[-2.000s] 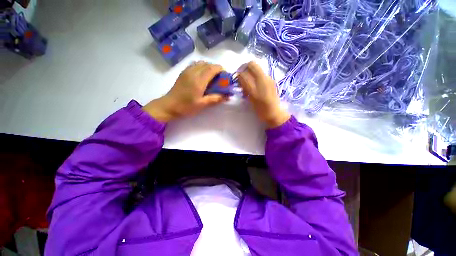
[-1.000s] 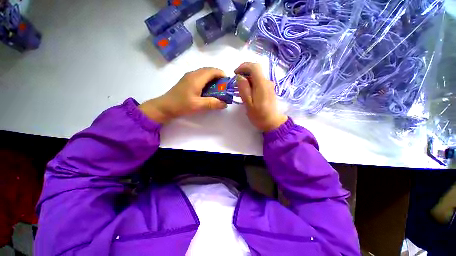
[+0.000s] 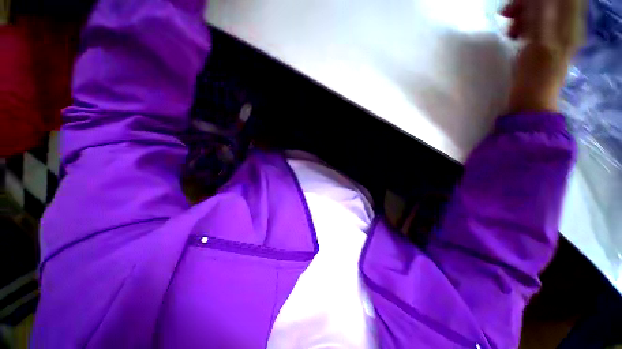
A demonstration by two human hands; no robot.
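My right hand (image 3: 545, 34) is at the top right, blurred and partly cut off by the upper edge, over the white table (image 3: 382, 68). Its fingers are too unclear to tell whether it holds anything. My left hand is out of the picture; only its purple sleeve (image 3: 136, 88) shows, running up past the top edge. At the right edge, beside my right hand, part of the lavender cable pile (image 3: 600, 54) shows blurred under clear plastic film (image 3: 600, 146). No small box can be made out.
The table's dark front edge (image 3: 327, 102) runs slantwise from upper left to lower right. A red thing (image 3: 17, 95) is at the far left, above a black-and-white checkered floor (image 3: 37, 170). Dark, unclear things lie under the table.
The view has swung and tilted, so the table sits higher and slanted. My left hand, the boxes and most of the cable pile have left the picture. My right hand is now at the upper right.
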